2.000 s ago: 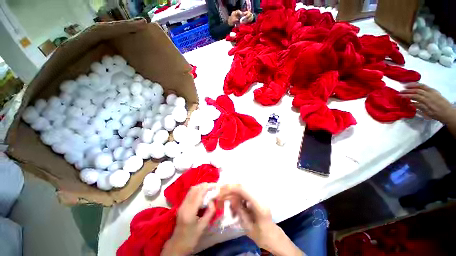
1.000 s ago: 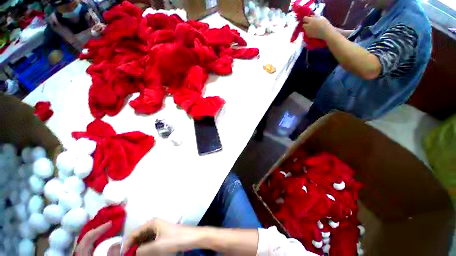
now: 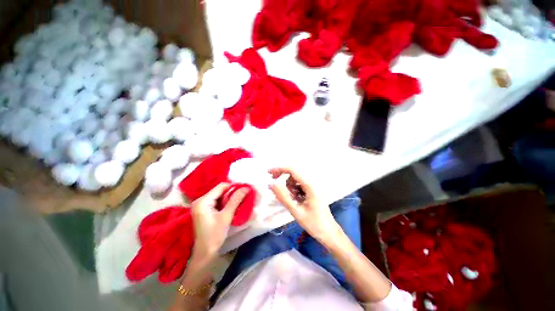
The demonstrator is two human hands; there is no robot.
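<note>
A red plush piece (image 3: pixel 164 238) lies at the near table edge, its upper part in my left hand (image 3: pixel 212 220). My left fingers pinch the red cloth. A white pom-pom (image 3: pixel 244 172) sits just above the pinched cloth; whether it is joined to it I cannot tell. My right hand (image 3: pixel 302 203) is to the right of it, thumb and forefinger close together, with a small dark thing in the palm. A needle or thread is too small to make out. Another red part (image 3: pixel 214 174) lies behind my left hand.
A carton (image 3: pixel 125 193) of white pom-poms stands at left, some spilling onto the table (image 3: pixel 420 130). A red plush piece (image 3: pixel 268 97), watch (image 3: pixel 322 91), pale lump (image 3: pixel 328 116), phone (image 3: pixel 370 126) and red heap (image 3: pixel 365 36) lie beyond. A carton (image 3: pixel 517 206) with red pieces stands lower right.
The view has swung back left and down from the neighbouring worker and right carton. Both hands are now fully in view, with my right hand apart from my left and the pom-pom.
</note>
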